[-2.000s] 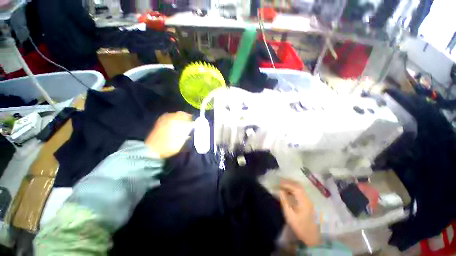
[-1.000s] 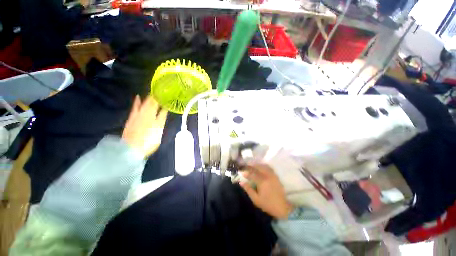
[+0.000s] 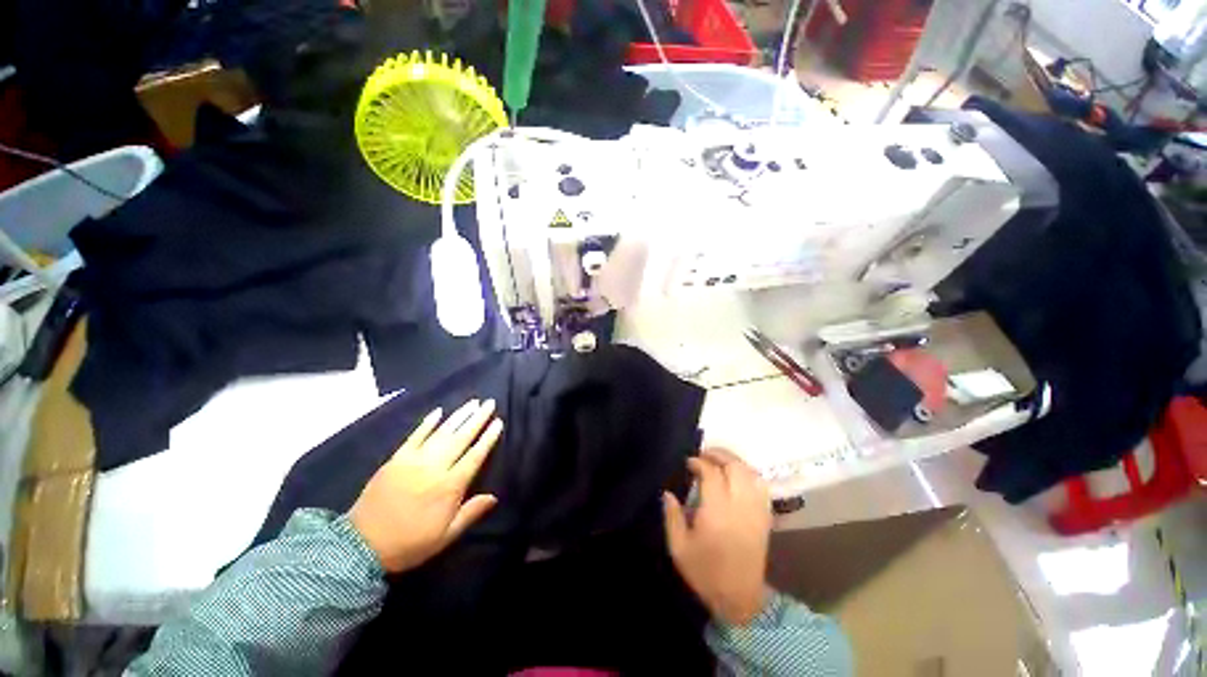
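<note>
A black garment panel (image 3: pixel 582 463) lies under the presser foot (image 3: pixel 556 341) and drapes over the table's front edge toward the lap. My left hand (image 3: pixel 430 489) rests flat on it, fingers slightly spread, left of and below the needle area. My right hand (image 3: pixel 721 532) is at the panel's right edge with fingers bent around the cloth. The white sewing machine head (image 3: pixel 768 212) stands behind the cloth. The white lamp (image 3: pixel 458 284) hangs left of the needle area. The needle tip is too small to make out.
A black cloth pile (image 3: pixel 238 265) covers the table's left and back. A yellow-green fan (image 3: pixel 430 128) and a green rod (image 3: pixel 523 53) stand behind the machine. Red-handled snips (image 3: pixel 784 362) lie right of the needle, beside the accessories tray (image 3: pixel 993 347). Cardboard (image 3: pixel 913 595) is below right.
My left hand has moved from the cloth pile beside the fan onto the panel. My right hand has moved from near the presser foot down and right to the panel's edge. The view has shifted.
</note>
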